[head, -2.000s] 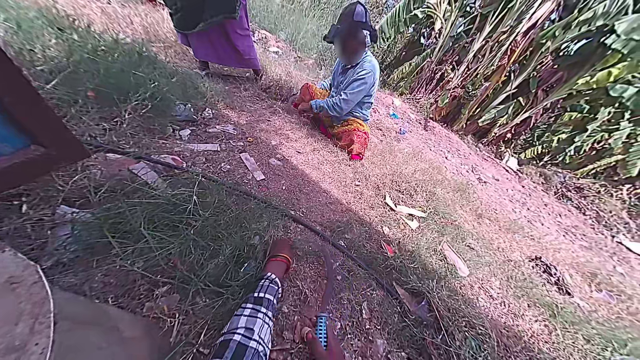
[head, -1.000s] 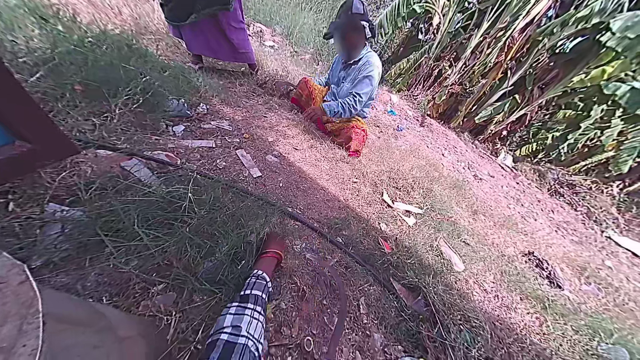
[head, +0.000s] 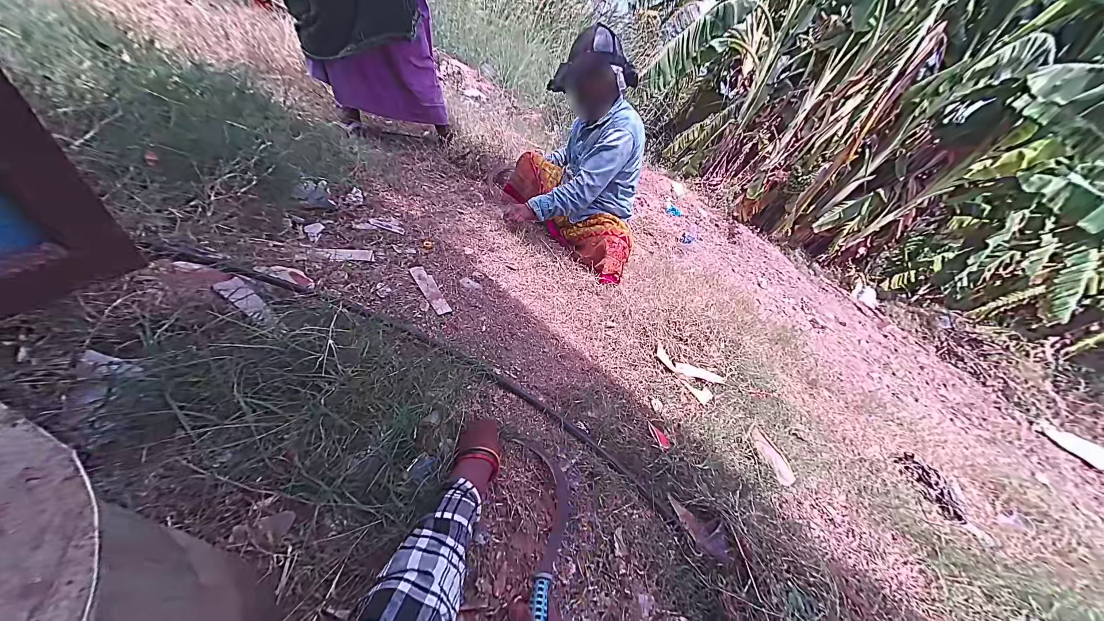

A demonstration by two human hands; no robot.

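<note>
My left hand (head: 478, 453), with red and yellow bangles at the wrist and a black-and-white plaid sleeve, reaches down to the edge of a grass clump (head: 345, 414). Its fingers are hidden, so its hold on the grass cannot be told. At the bottom edge, only a little of my right hand (head: 520, 611) shows, shut on the blue patterned handle of a sickle (head: 561, 509). The curved dark blade rises from the handle and bends left, its far end close to my left hand.
A dark hose or cable (head: 535, 401) crosses the ground beyond my hands. A seated person (head: 595, 164) and a standing person in purple (head: 388, 78) are farther off. A brown frame (head: 65, 216) and a round-edged grey slab (head: 43, 509) are at left; banana plants (head: 906, 129) at right.
The sickle handle and my right hand showed at the bottom two seconds ago, were out of view one second ago, and partly show again now. My left hand has stayed nearly in place.
</note>
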